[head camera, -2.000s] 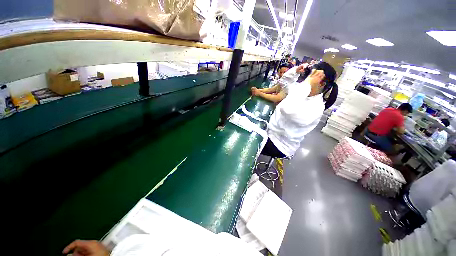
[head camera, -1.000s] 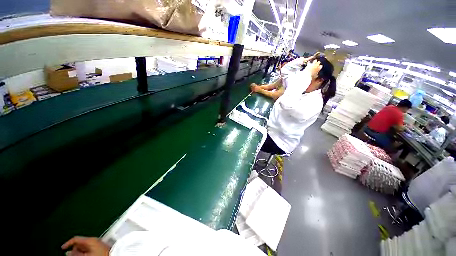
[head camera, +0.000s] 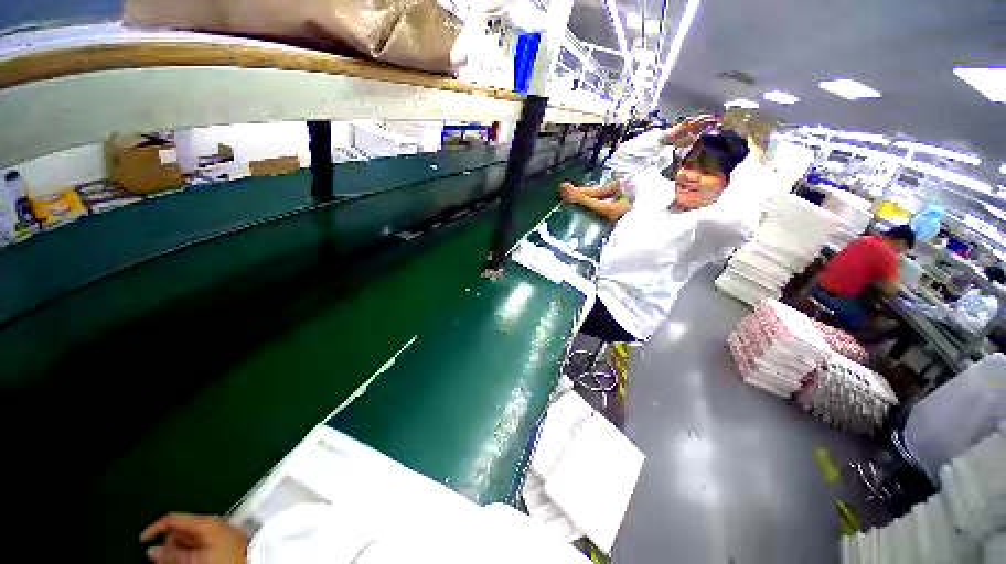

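A white tray (head camera: 298,490) with slots at its left end lies on the green bench at the bottom of the head view. My right hand (head camera: 196,540), bare below a white sleeve, is at the lower left edge beside the tray. Its fingers are slightly bent and apart, and no object shows in it. The bottom edge cuts off part of the hand. My sleeve covers part of the tray. My left hand is out of view.
A person in white (head camera: 656,253) sits farther along the green bench (head camera: 463,397). A dark post (head camera: 515,187) holds a shelf above. White trays (head camera: 590,474) lean below the bench edge. Tray stacks (head camera: 778,342) with pink edges stand on the floor; a person in red (head camera: 858,268) sits beyond.
The person in white has turned their head towards me, with an arm still raised. My right hand has stayed almost in place. The view has shifted slightly.
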